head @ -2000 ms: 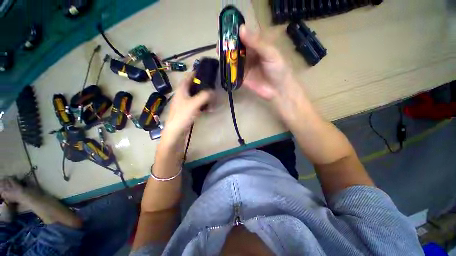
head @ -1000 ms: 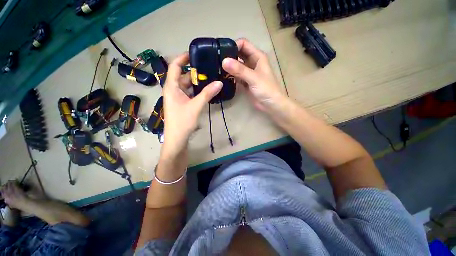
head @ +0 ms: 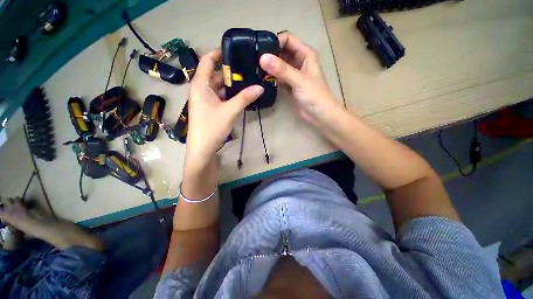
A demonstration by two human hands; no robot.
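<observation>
Two black rounded pack bodies are held side by side and upright over the cardboard, long edges touching. My left hand (head: 213, 105) grips the left pack body (head: 238, 58), which shows a small yellow mark. My right hand (head: 301, 76) grips the right pack body (head: 267, 45), with the thumb on its face; a little orange shows beside that thumb. Two thin black cables (head: 262, 137) hang down from their lower ends with small dark plugs. The far sides of both packs are hidden.
Open units with green boards and cords (head: 117, 111) lie at left. A loose black cover (head: 380, 40) and a row of stacked covers (head: 397, 4) are at right; another stack (head: 38, 124) is far left. Black units sit on the green surface (head: 76, 44). Another person's hand (head: 20, 216) is lower left.
Two seconds ago the packs were apart, the right one showing its green board. They came together with smooth black faces showing. Since one second ago the hold has barely changed; the view has shifted slightly.
</observation>
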